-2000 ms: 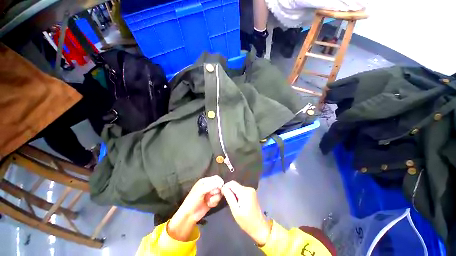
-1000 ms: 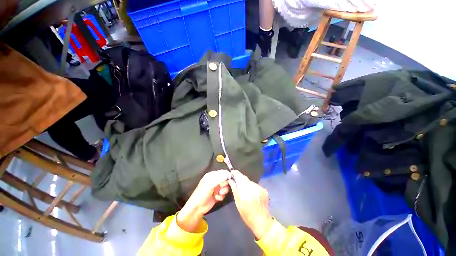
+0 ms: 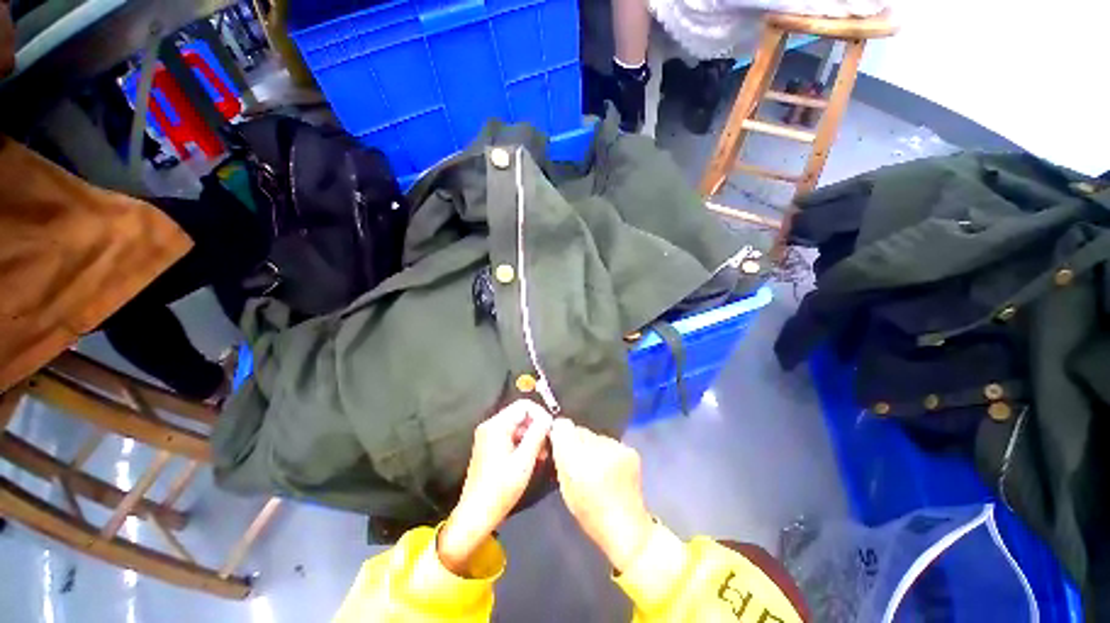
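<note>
A dark olive-green jacket (image 3: pixel 414 365) lies spread before me over a blue crate. Its zipper (image 3: pixel 526 268) runs as a thin silvery-white line down the front, beside a placket with brass-gold buttons. My left hand (image 3: pixel 493 460) and my right hand (image 3: pixel 596 477) meet at the zipper's lower end, fingertips pinched close together. The left fingers are curled. What lies between the fingertips is hidden and too small to tell, but the zipper end runs into them.
More olive jackets (image 3: pixel 913 268) lie over a blue crate at right. A clear plastic bag (image 3: pixel 949 566) is low right. Wooden stools (image 3: pixel 755 128) stand behind and at left. A black bag (image 3: pixel 323 207) and a large blue crate (image 3: pixel 444 79) are behind. Seated people show at left and back.
Two seconds ago both hands were just below the zipper's end, apart from it. They have moved up to it and pinch there. The view has shifted slightly.
</note>
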